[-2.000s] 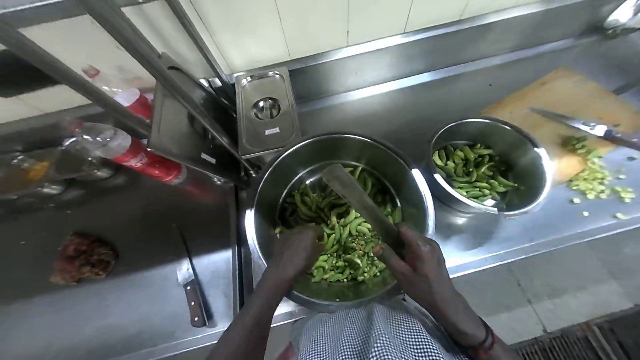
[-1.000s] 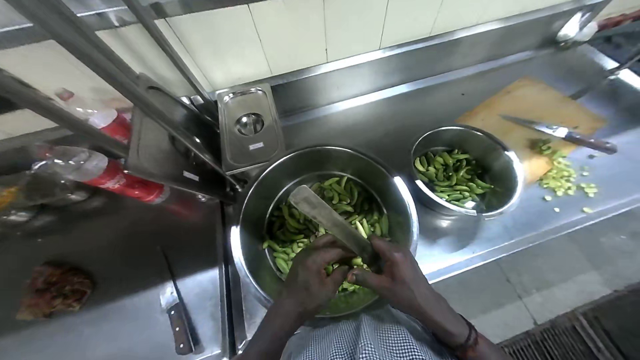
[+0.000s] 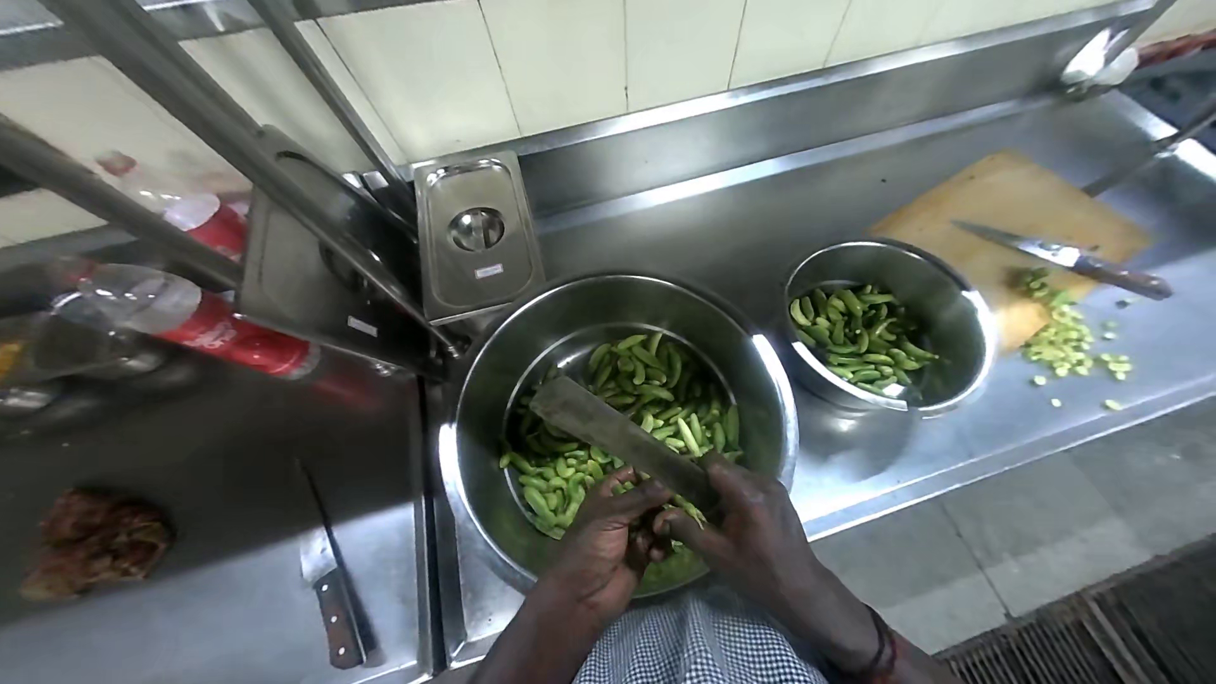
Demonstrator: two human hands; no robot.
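Note:
My right hand (image 3: 750, 518) grips a broad metal blade (image 3: 617, 437), a cleaver or large knife, which slants up and left over a large steel pot (image 3: 769, 389). Close beside it, my left hand (image 3: 613, 541) has its fingertips pinched near the blade's lower end; a bit of green shows at them, but what they hold is partly hidden. Under both hands the pot holds curved green pods (image 3: 651, 370), whole and cut. Just right stands a smaller steel pot (image 3: 959, 351) with more green pods (image 3: 860, 332).
A wooden cutting board (image 3: 997, 199) bears a knife (image 3: 1064, 256), with chopped green pieces (image 3: 1059, 342) beside it. Left of the large pot lie another knife (image 3: 332, 589) and a reddish-brown clump (image 3: 95, 541). Behind are a lidded steel container (image 3: 480, 237), rack bars and a plastic bottle (image 3: 209, 328).
Two seconds ago my left hand was lower among the pods, apart from my right; now the two are together below the blade. The right hand has kept hold of the blade.

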